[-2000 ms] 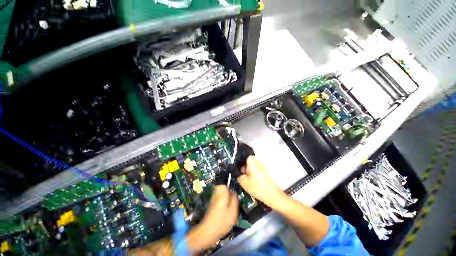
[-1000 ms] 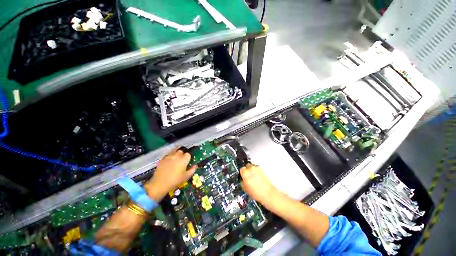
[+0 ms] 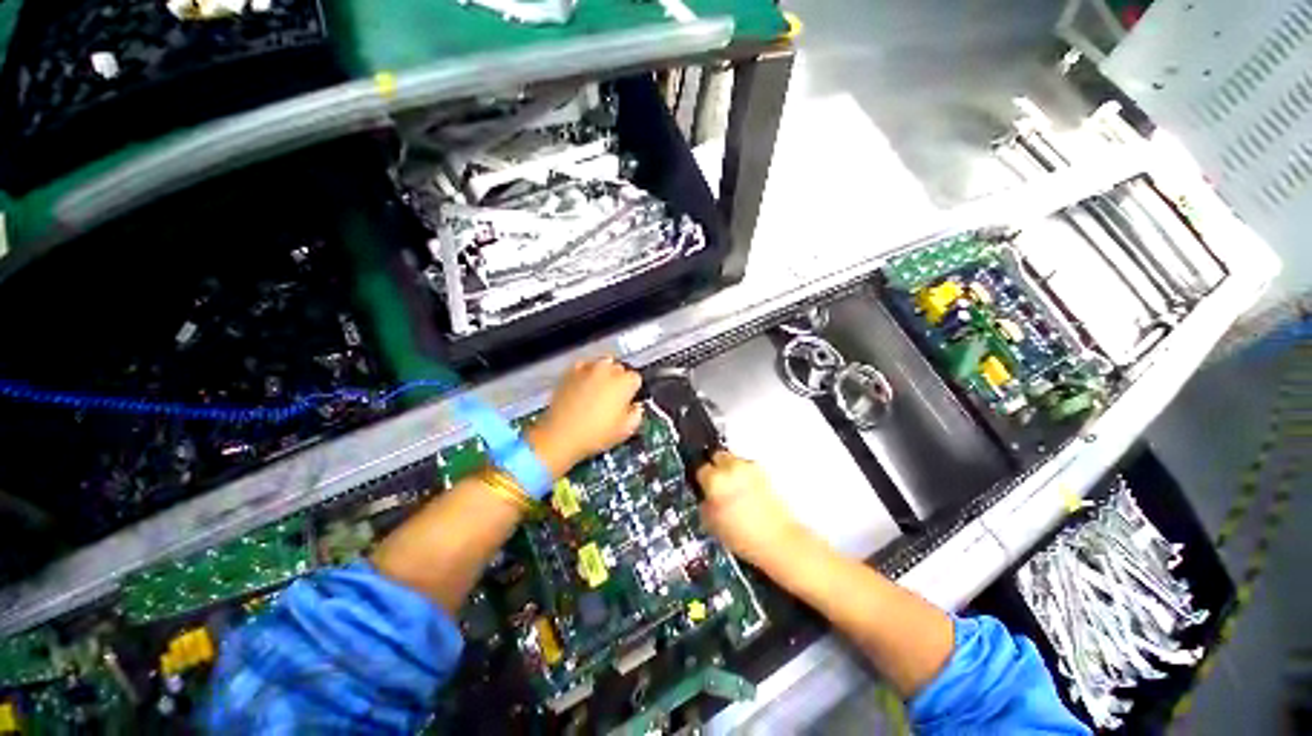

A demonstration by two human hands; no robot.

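A green circuit board [image 3: 612,539] with yellow blocks lies in a black carrier on the conveyor, in front of me. My left hand [image 3: 591,408] is at the board's far right corner, fingers bent at the carrier edge; its forearm covers part of the board. My right hand [image 3: 744,506] is at the right side of the board, fingers curled at the black carrier edge [image 3: 697,426]. A pale lead runs along that side. Whether either hand grips anything is hard to see. A light blue wrist strap [image 3: 504,447] is on my left wrist.
More boards lie to the left [image 3: 238,568] and further right [image 3: 993,338]. Metal rails [image 3: 863,256] border the conveyor. A bin of pale cables [image 3: 554,216] sits beyond the rail, a bin of white leads [image 3: 1108,597] at lower right. A blue coiled cord [image 3: 216,411] crosses the dark bins at left.
My left hand has moved right and away from me along the board's far edge. My right hand has stayed by the board's right side. The view has shifted slightly.
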